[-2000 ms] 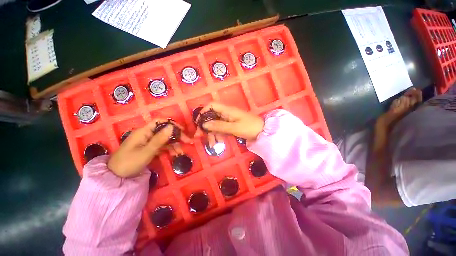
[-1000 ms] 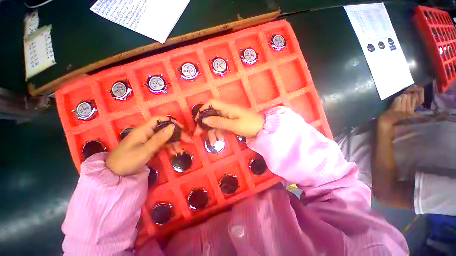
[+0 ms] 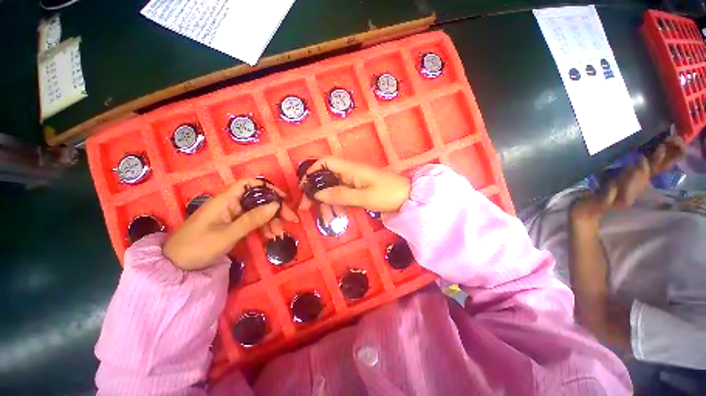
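Observation:
The red watch tray [image 3: 495,179] lies in front of me with square pockets. My left hand [image 3: 221,224] holds a dark watch head [image 3: 261,198] between thumb and fingers above the tray. My right hand [image 3: 356,186] holds another dark watch head [image 3: 320,182] beside it; the two do not touch. The far row shows watch heads with silver case backs [image 3: 293,108] up. Nearer pockets hold watch heads with dark faces [image 3: 306,307] up; one face [image 3: 334,223] flashes white. Several pockets at the right of the middle rows are empty. My hands hide some pockets.
A wooden strip [image 3: 232,74] runs behind the tray. Beyond it lie a written paper sheet [image 3: 221,23] and a label strip [image 3: 62,77]. At the right are a sheet with dark round pictures [image 3: 592,93], a second red tray [image 3: 677,69] and another person's arm [image 3: 592,263].
My left thumb and the watch head in my left hand have shifted, and more of the watch head shows. The right one has tilted slightly. The other person's hand has moved toward the second tray.

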